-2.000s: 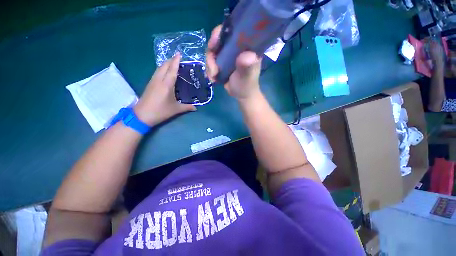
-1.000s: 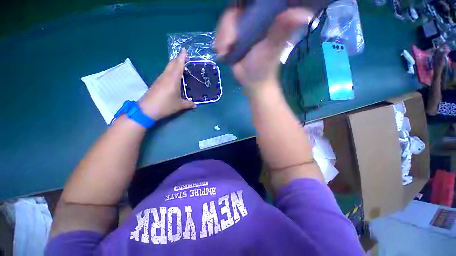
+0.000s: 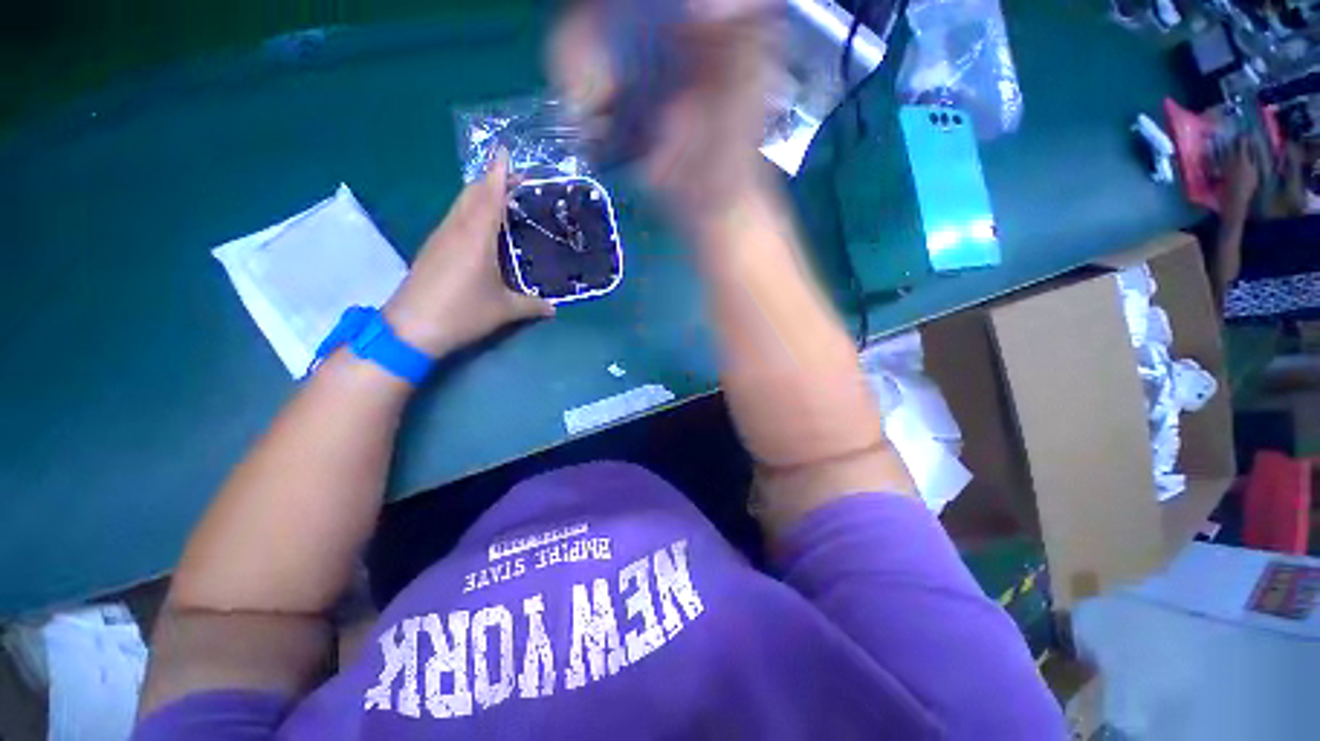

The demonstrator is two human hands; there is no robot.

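A white-rimmed housing (image 3: 565,243) with a dark inside lies open side up on the green bench. My left hand (image 3: 466,275), with a blue band at the wrist, grips its left side between thumb and fingers. A clear plastic bag (image 3: 507,133) lies just behind the housing. My right hand (image 3: 702,116) is blurred, above and to the right of the housing, closed around the dark electric screwdriver (image 3: 630,73). The screwdriver is blurred and its bit cannot be made out.
White packing sheets (image 3: 311,275) lie left. A pale strip (image 3: 618,408) lies at the bench edge. Right are a teal power supply box (image 3: 948,188), a silver-white box (image 3: 825,65), a clear bag (image 3: 967,65) and a cardboard box (image 3: 1086,420). Another person's arm (image 3: 1238,210) shows far right.
My right hand and the screwdriver moved up and right, then back left, uncovering the housing's right side and the silver-white box. My left hand still holds the housing.
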